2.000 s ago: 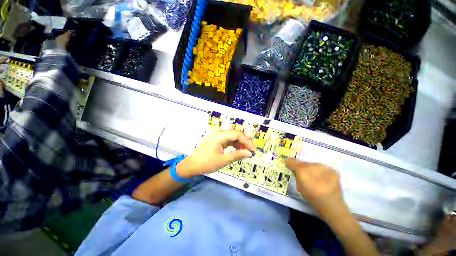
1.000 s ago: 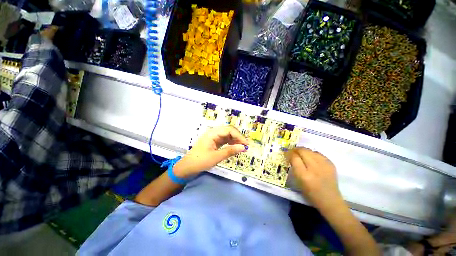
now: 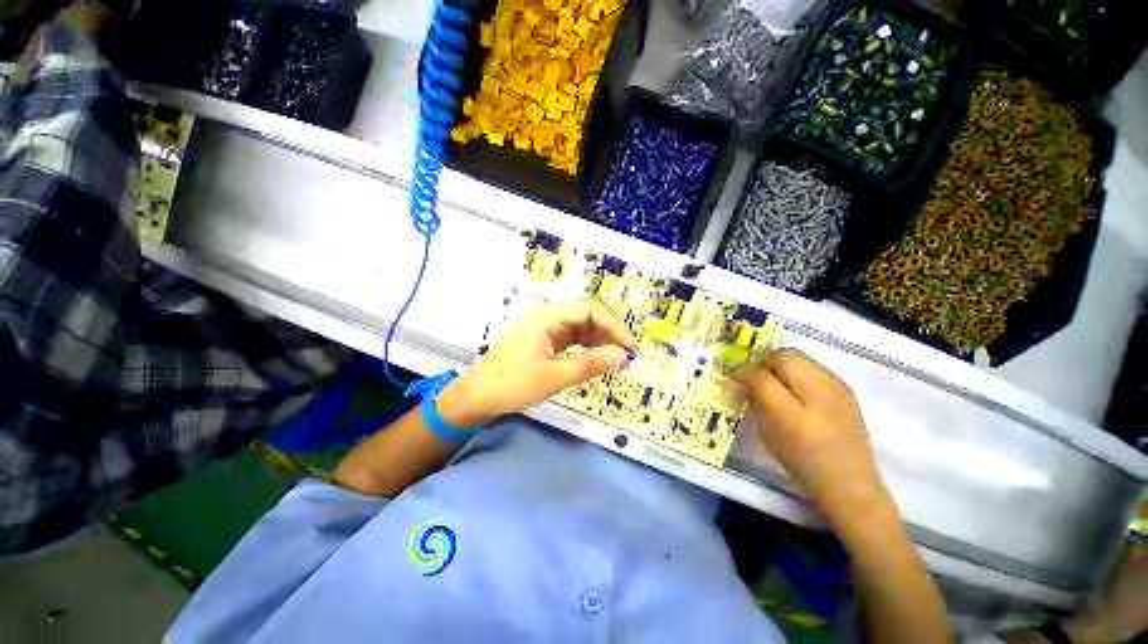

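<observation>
A cream-yellow circuit board panel (image 3: 674, 400) lies on the pale metal rail in front of me, with dark and yellow parts along its far edge. My left hand (image 3: 554, 359), with a blue wrist strap (image 3: 441, 409), is over the panel's left part. Its thumb and index finger pinch a small dark blue-violet component (image 3: 630, 357). My right hand (image 3: 796, 409) is at the panel's right edge, fingertips bent down at the board near the yellow parts. Whether those fingertips hold anything is hidden.
Beyond the rail (image 3: 290, 201) are black bins of yellow blocks (image 3: 541, 78), blue-violet components (image 3: 657, 176), grey components (image 3: 787, 227), green-black cylinders (image 3: 869, 91) and copper-brown rings (image 3: 988, 214). A blue coiled cord (image 3: 438, 113) hangs left. A person's plaid sleeve (image 3: 76, 239) is at left.
The view has shifted, and the coiled cord hangs lower over the rail than at first. My right hand has moved slightly up the panel's right edge. My left hand keeps its pinch.
</observation>
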